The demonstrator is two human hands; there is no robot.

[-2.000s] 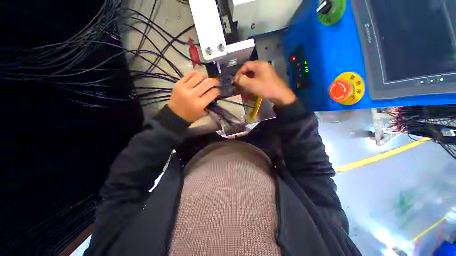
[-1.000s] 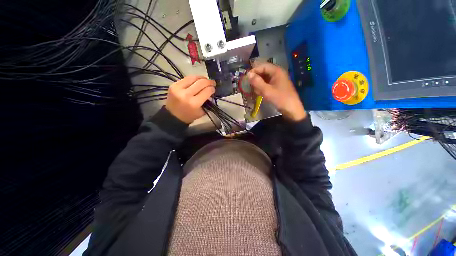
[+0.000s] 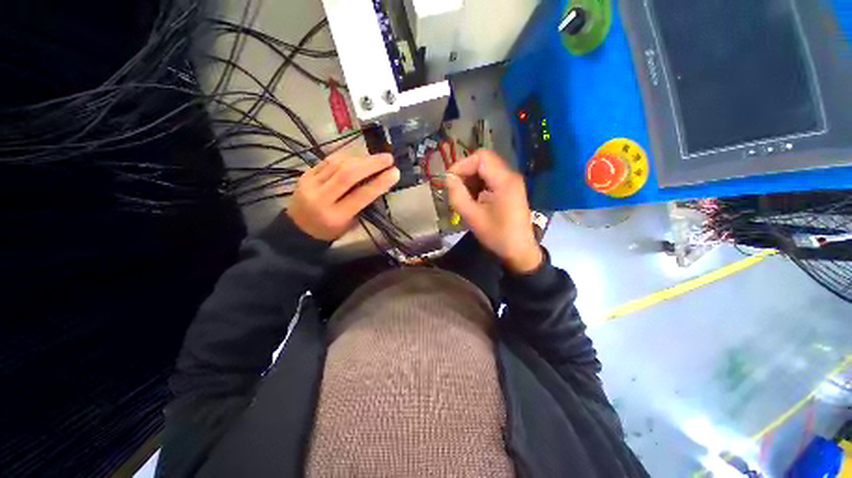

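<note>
My left hand (image 3: 341, 191) is closed around several thin black cables (image 3: 381, 227) just left of the machine's work head (image 3: 414, 131). The cable ends hang out below the hand. My right hand (image 3: 490, 201) is to the right of the work head, thumb and index finger pinched together; whether a cable tip is between them is too small to tell. The red-handled tool (image 3: 437, 161) lies between the hands. A bit of a yellow handle (image 3: 455, 217) shows beside my right hand.
The white bracket (image 3: 362, 65) stands above the work head. A red tag (image 3: 338, 106) lies left of it. More black cables (image 3: 257, 103) run to a large dark bundle at left. The blue control box (image 3: 560, 112) at right carries a red emergency stop (image 3: 606, 173) and touchscreen (image 3: 738, 70).
The whole view has shifted slightly. My right hand has moved away from the work head, down and right, uncovering more of the red-handled tool. My left hand still holds the cables.
</note>
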